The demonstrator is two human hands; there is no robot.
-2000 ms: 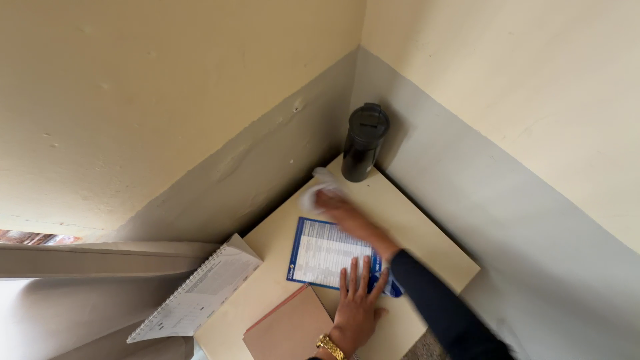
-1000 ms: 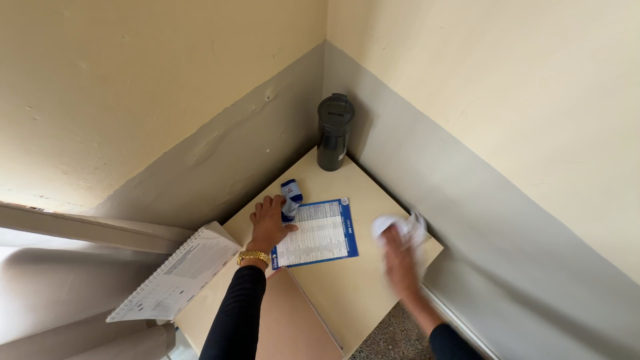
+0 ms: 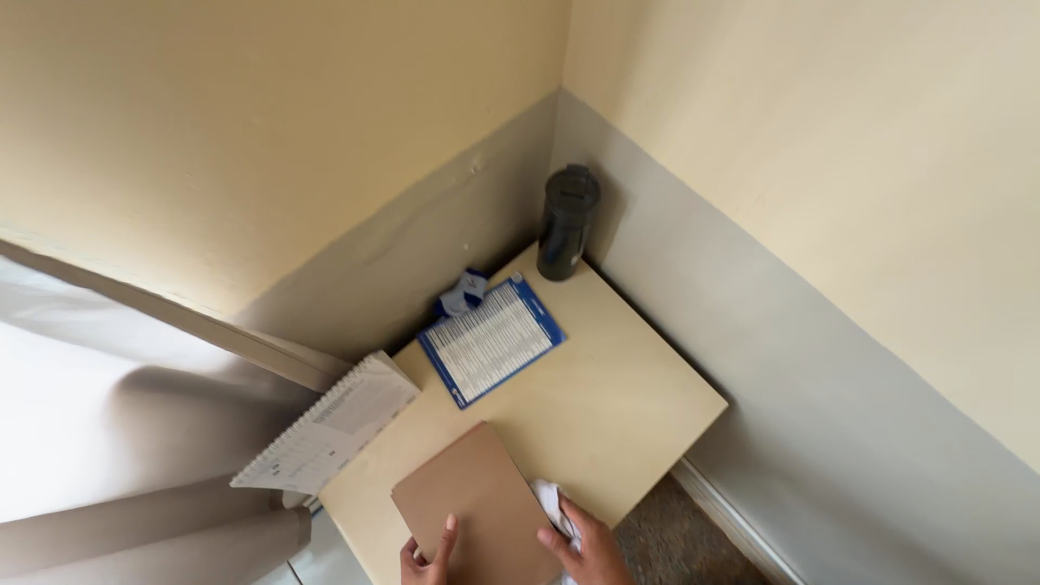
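Note:
A brown card folder (image 3: 479,504) lies at the near part of the cream tabletop (image 3: 609,382). My left hand (image 3: 431,556) grips its near left side, thumb on top. At its right edge, my right hand (image 3: 589,548) holds a white cloth (image 3: 552,500), with the thumb by the folder's edge. Beyond the folder is a blue-bordered printed sheet (image 3: 491,341), touched at its upper left by a small blue and grey cloth item (image 3: 463,294), perhaps a sock. A black lidded tumbler (image 3: 566,223) stands upright in the far corner of the tabletop.
A spiral-bound calendar (image 3: 341,426) with writing leans at the table's left edge. Grey and cream walls meet behind the tumbler. A pale curtain (image 3: 162,406) hangs at left. Dark speckled floor (image 3: 682,536) shows at lower right, beside a skirting board (image 3: 735,520).
My left hand has left the printed sheet and the blue and grey item and now holds the folder. My right hand, with the white cloth, has come from the table's right side to the folder's edge.

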